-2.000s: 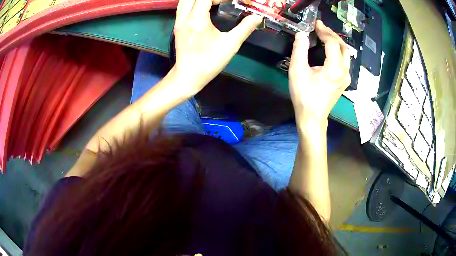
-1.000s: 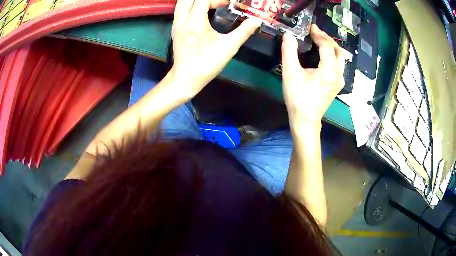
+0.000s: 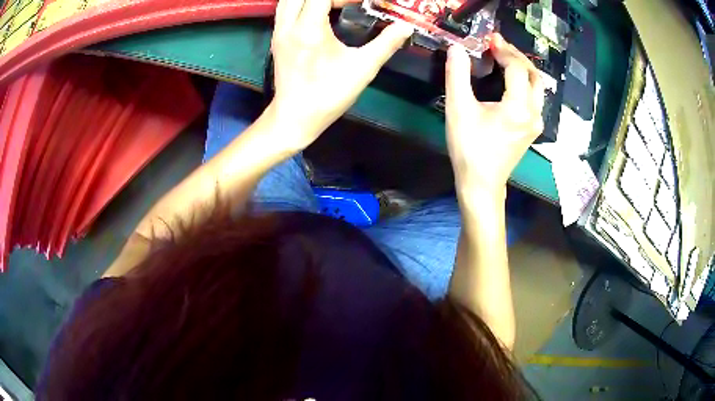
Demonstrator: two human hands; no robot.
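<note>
The clear acrylic cover plate (image 3: pixel 431 30) of the test fixture is at the top edge of the view, with red digits glowing under it. A dark clamp arm (image 3: pixel 468 9) comes down onto it. My left hand (image 3: pixel 323 77) is at the cover's left side, thumb on its front edge, its fingertips cut off by the top edge. My right hand (image 3: pixel 495 117) is at the right corner, thumb and index finger touching it. The black fixture box (image 3: pixel 404 74) lies beneath, partly hidden by my hands.
A red tray (image 3: pixel 141 22) with yellow boards is upper left, above stacked red trays (image 3: pixel 102 149). A pale yellow block (image 3: pixel 546 27) and white paper slips (image 3: pixel 575 188) are right of the fixture. A cardboard tray with white modules (image 3: pixel 647 157) stands at the right, beside a cardboard sheet (image 3: pixel 682 102).
The view shifts slightly between frames. My hands stay at the cover; my right thumb and index finger have shifted a little along its right corner. The digits stay lit red.
</note>
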